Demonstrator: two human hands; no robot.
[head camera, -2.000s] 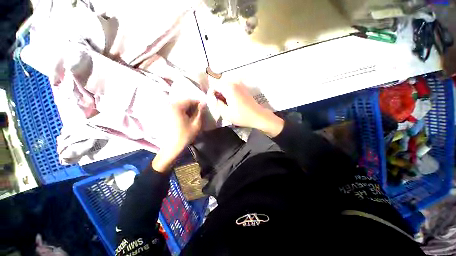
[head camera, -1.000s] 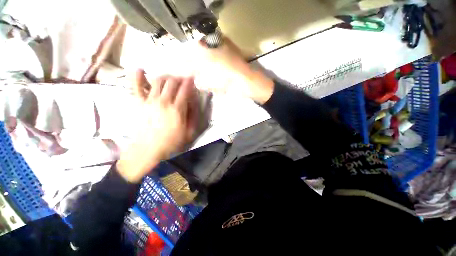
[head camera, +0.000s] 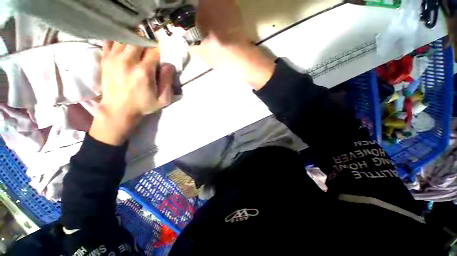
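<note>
The pale pink garment piece lies bunched in folds on the left of the white sewing table. My left hand is bent over its right end, just below the sewing machine head; the fingertips bear on the cloth and the thumb points right, beside a small dark patch. My right hand is at the right of the needle area, beside the dark round part and ribbed silver wheel. Its fingers are blurred and partly dark, so its grip is unclear.
The white sewing table has ruler-like marks along its edge. A translucent whitish piece, a green item and black loops are at upper right. Blue baskets stand right, left and below; the right one holds coloured scraps. Grey cloth is at my lap.
Both hands have moved from the cloth up to the machine head, which has come into view. The cloth lies further left and up. The whitish piece at upper right has newly appeared.
</note>
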